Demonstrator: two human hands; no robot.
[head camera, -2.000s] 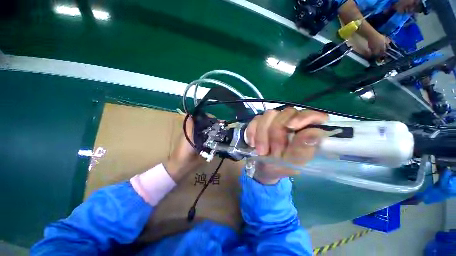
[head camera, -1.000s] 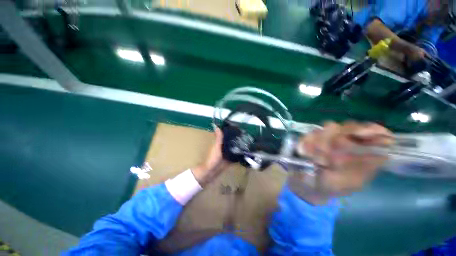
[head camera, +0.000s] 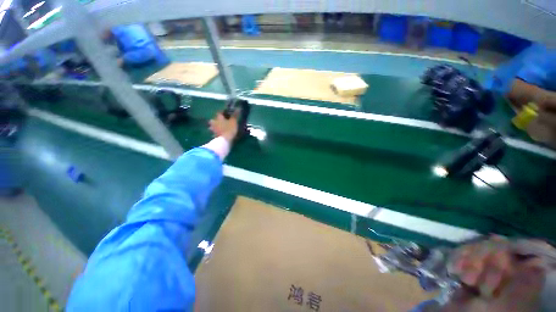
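Note:
My left hand (head camera: 223, 127) is stretched out over the green conveyor, with its fingers around a black headset (head camera: 242, 118). The headset is small and blurred, so its parts cannot be told apart. My right hand (head camera: 488, 267) is at the lower right, blurred, gripping the electric screwdriver, whose body is mostly hidden or cut off. The metal screw-feeding nozzle (head camera: 405, 257) points left over the right edge of the cardboard work mat (head camera: 274, 253).
The green conveyor (head camera: 341, 158) crosses the view between white rails. More black headsets (head camera: 457, 97) lie at the right beside a coworker's arm (head camera: 530, 100). A grey post (head camera: 125, 82) slants near my left arm. Cardboard sheets (head camera: 286, 82) lie on the far side.
My left hand has left the headset by the nozzle and reached forward and left to a headset on the conveyor. The view has swung up and left. The screwdriver now shows at lower right.

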